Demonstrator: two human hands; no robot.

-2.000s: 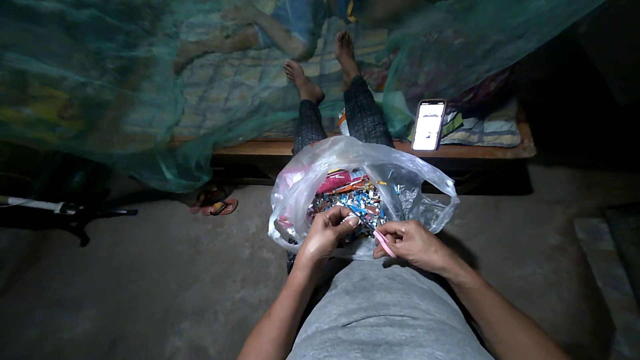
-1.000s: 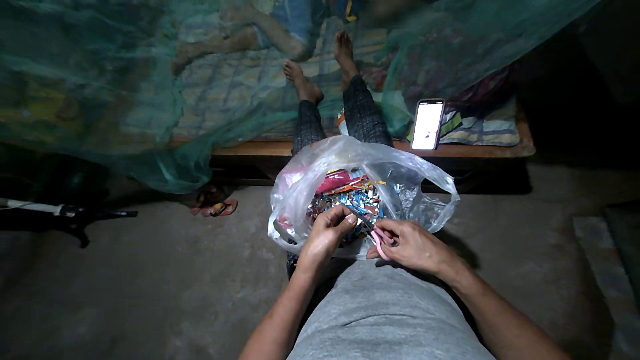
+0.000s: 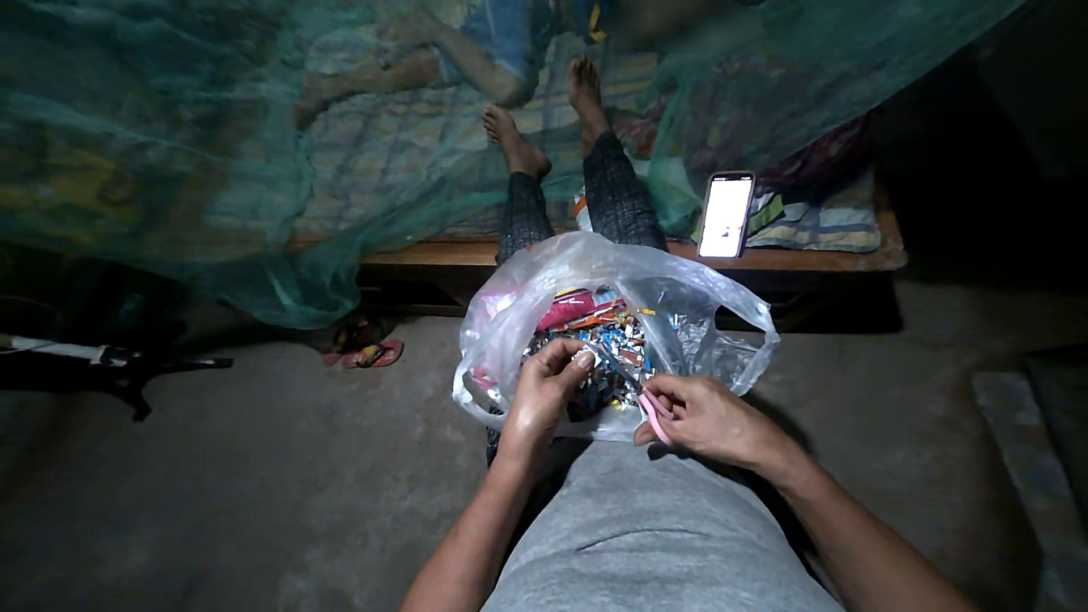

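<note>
On my lap lies a translucent plastic bag (image 3: 699,285) with its mouth wide, holding many small cut scraps (image 3: 619,340) of shiny coloured wrapper. A larger pink wrapper piece (image 3: 568,308) rests at the far side inside it. My right hand (image 3: 710,418) grips the pink handles of a pair of scissors (image 3: 656,416), whose blades point up and left over the scraps. My left hand (image 3: 548,387) pinches a small pale piece (image 3: 586,355) between thumb and fingers, close to the blade tips. The exact shape of that piece is too small to tell.
My feet rest on a wooden bed platform (image 3: 816,257) with a plaid mattress. A lit phone (image 3: 727,214) leans at its edge. Green netting (image 3: 331,285) hangs over the bed, with another person's legs behind it. Sandals (image 3: 374,354) lie on the floor at the left.
The scissors in my right hand have shifted, and their blades show more clearly over the scraps now than two seconds ago. My left hand stays at nearly the same place.
</note>
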